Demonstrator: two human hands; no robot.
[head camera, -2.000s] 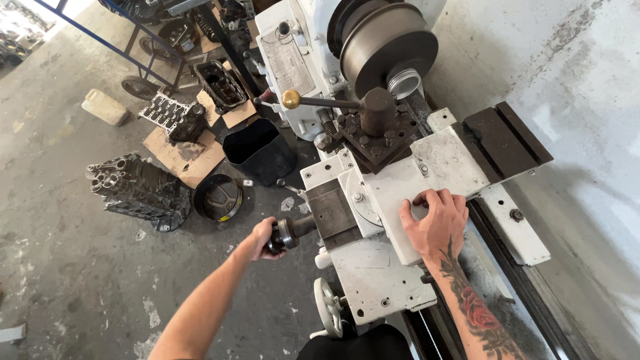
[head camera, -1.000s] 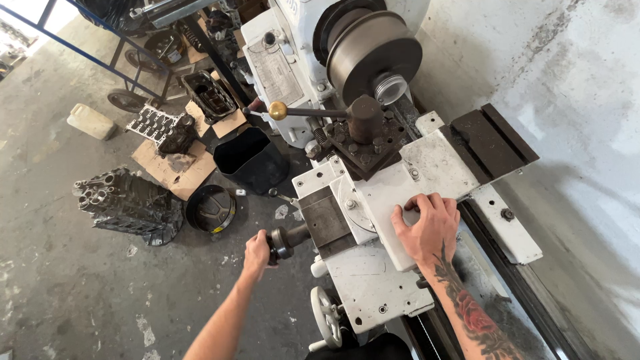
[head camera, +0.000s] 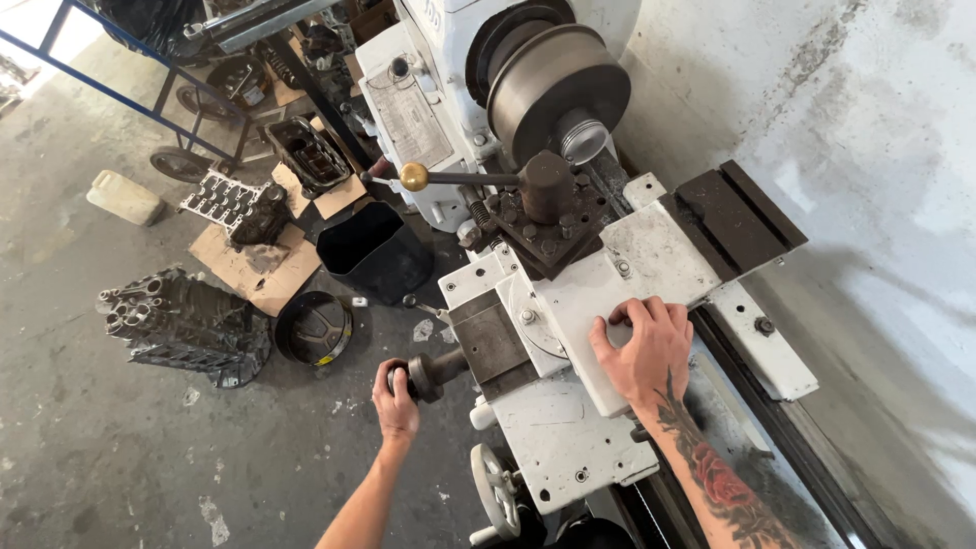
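My left hand grips the cross-slide handle of a white metal lathe, at the end of a short shaft. My right hand rests, fingers curled, on the white compound slide; whether it holds anything beneath the fingers is hidden. Ahead of it stands the square tool post, its lever tipped with a brass-coloured ball knob. Beyond, a large metal drum-shaped workpiece is mounted at the headstock, with a threaded end facing the tool post. A carriage handwheel sits below my left hand.
An engine block, a round pan, a black bin, a cylinder head on cardboard and a plastic jug stand on the floor at left. A blue metal frame is behind them. A wall borders the lathe at right.
My left hand has shifted its grip around the cross-slide handle. My right hand stays on the compound slide.
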